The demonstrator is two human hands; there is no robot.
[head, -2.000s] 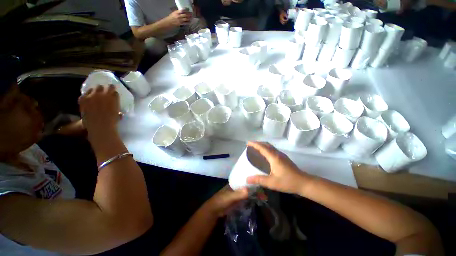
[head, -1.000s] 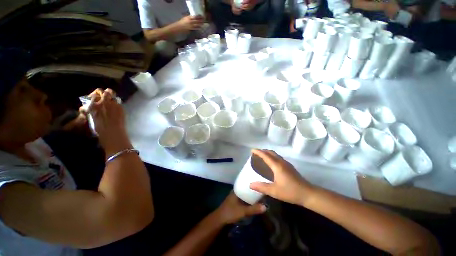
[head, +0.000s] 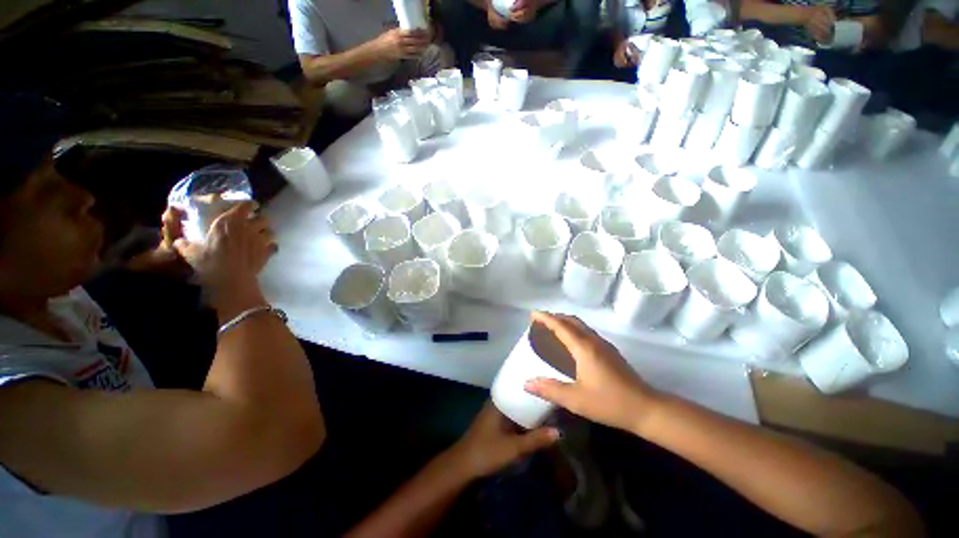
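Note:
A white cup [head: 517, 380] is held between my two hands above my lap, just off the table's front edge. It is tilted, with its open mouth up and towards the right. My right hand [head: 597, 376] grips the rim and right side, fingers over the mouth. My left hand [head: 503, 439] holds the cup from below at its base. No clear bag can be made out on the cup.
Rows of white cups [head: 652, 282] stand on the white-covered table [head: 620, 363]. A black stick [head: 460, 337] lies near the front edge. Cups are stacked at the back right. A brown board [head: 841, 408] lies front right. A person [head: 252, 399] at left handles a film-covered cup.
The cup is lower and more upright than two seconds ago, and the clear film that hung under it no longer shows. My hands barely moved in the last second.

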